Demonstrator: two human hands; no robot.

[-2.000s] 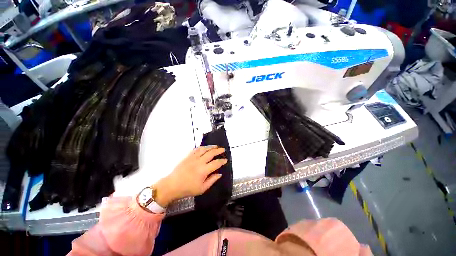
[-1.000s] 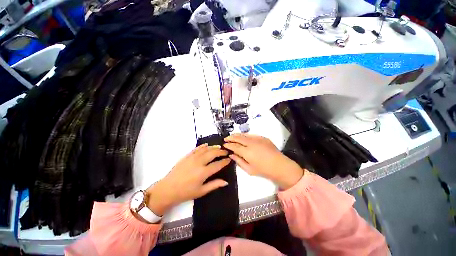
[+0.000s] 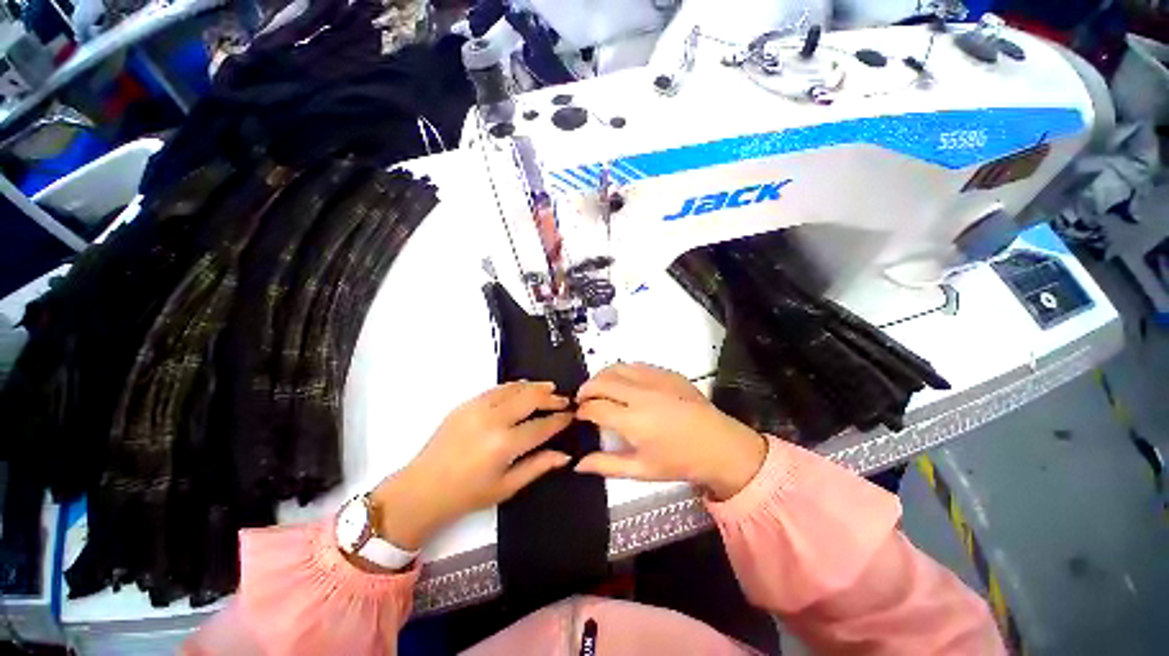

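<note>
A plain black strip (image 3: 553, 519) runs from behind the presser foot (image 3: 556, 328) toward me and hangs over the table's front edge. My left hand (image 3: 494, 449) lies on the strip from the left, fingers flat on it. My right hand (image 3: 656, 429) holds the strip's right edge, its fingertips meeting the left hand's fingertips below the foot. The needle area is on the white JACK sewing machine (image 3: 820, 173). What lies under my fingertips is hidden.
A fanned bundle of dark plaid strips (image 3: 218, 372) lies on the left. A smaller pile (image 3: 801, 352) lies under the machine arm. Black cloth (image 3: 308, 122) is heaped behind the bundle. A control panel (image 3: 1041, 288) is at the far right.
My right hand came in and joined my left at the strip. The strip has moved away from me, and its far end now shows behind the foot.
</note>
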